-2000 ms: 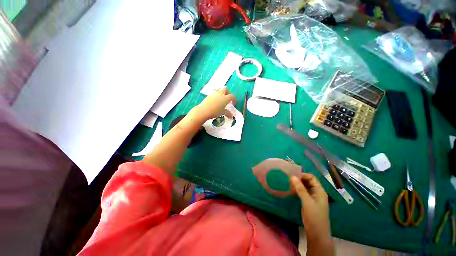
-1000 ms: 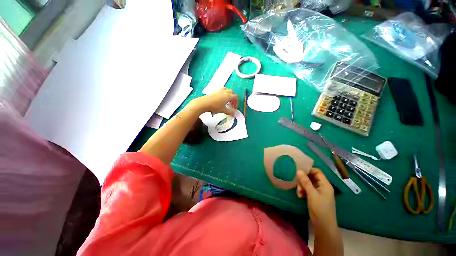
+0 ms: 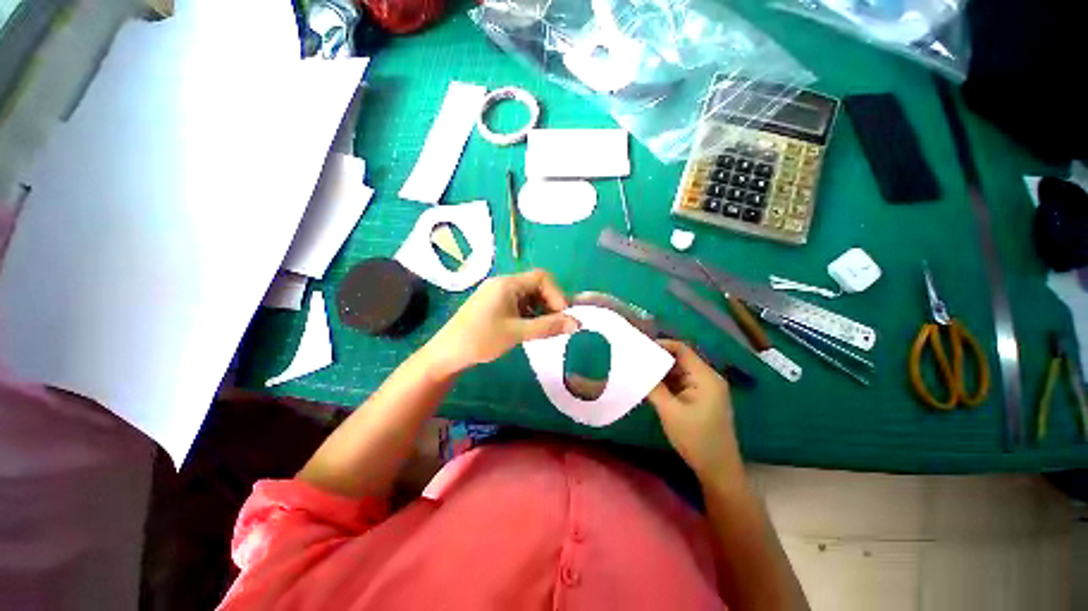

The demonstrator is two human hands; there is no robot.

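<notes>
My left hand (image 3: pixel 507 322) and my right hand (image 3: pixel 696 400) hold a white card pattern piece (image 3: pixel 614 400) between them, above the mat's near edge. It has an oval hole and a pointed end at the right. A grey-brown edge shows behind its top and inside the hole, like a second piece overlapping it. My left fingers pinch its upper left; my right fingers grip the right side and are partly hidden behind it. A marked white pattern piece (image 3: pixel 476 247) with an oval hole lies on the mat beyond my left hand.
Dark round weight (image 3: pixel 379 297) and large white sheets (image 3: pixel 179 203) at left. Pencil (image 3: pixel 513 215), masking tape (image 3: pixel 482 117) and oval card (image 3: pixel 557 202) lie ahead. Steel rulers (image 3: pixel 823 319), awl (image 3: pixel 748 321), calculator (image 3: pixel 754 167) and scissors (image 3: pixel 949 364) lie right.
My left hand has left the marked piece and come nearer, now pinching a white piece. My right hand has moved left with the grey-brown piece to meet it. The view has shifted.
</notes>
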